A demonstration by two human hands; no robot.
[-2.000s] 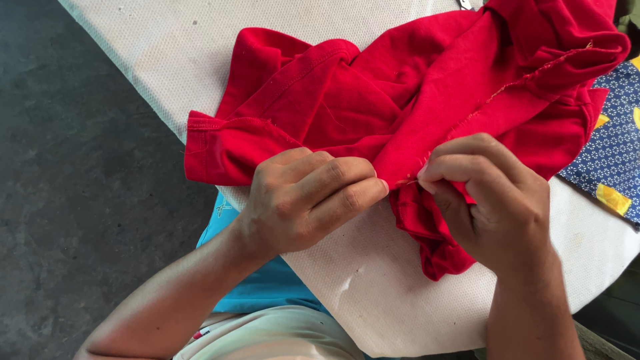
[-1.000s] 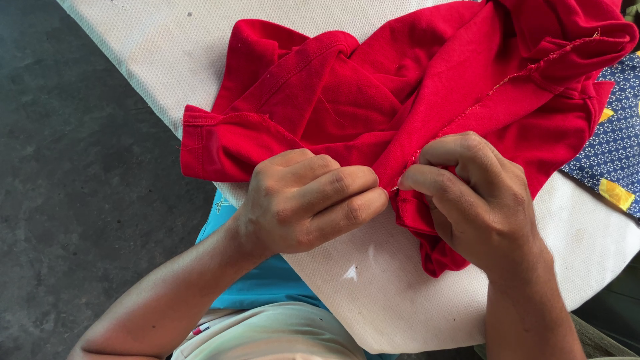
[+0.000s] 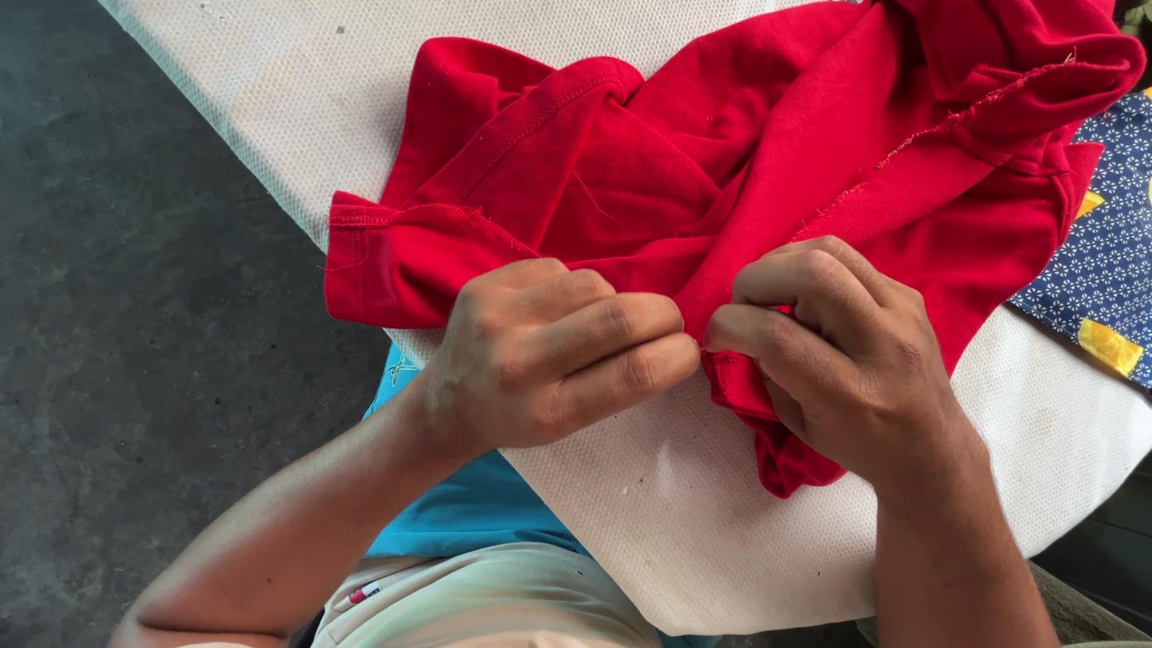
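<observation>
A red fabric garment (image 3: 666,189) lies rumpled over the table, with stitched hems and a frayed seam running toward the upper right. My left hand (image 3: 567,355) pinches the garment's near edge between thumb and curled fingers. Close beside it, my right hand (image 3: 828,351) has its fingertips bent onto the same edge, almost touching the left fingertips. The fingers hide what exactly lies between them. Below my right hand a bunched fold of the red cloth hangs toward the near side. A loose thread rests on the garment's middle.
The table bears a pale textured cover (image 3: 684,549) and narrows to a corner near my body. Blue patterned cloth with yellow patches (image 3: 1093,261) lies at the right. Dark floor (image 3: 162,315) shows at the left, and bright blue cloth (image 3: 477,508) is under the table's edge.
My right hand has shifted slightly around the seam beside my left fingertips. The left hand has stayed on the garment's edge, and the cloth lies much as before.
</observation>
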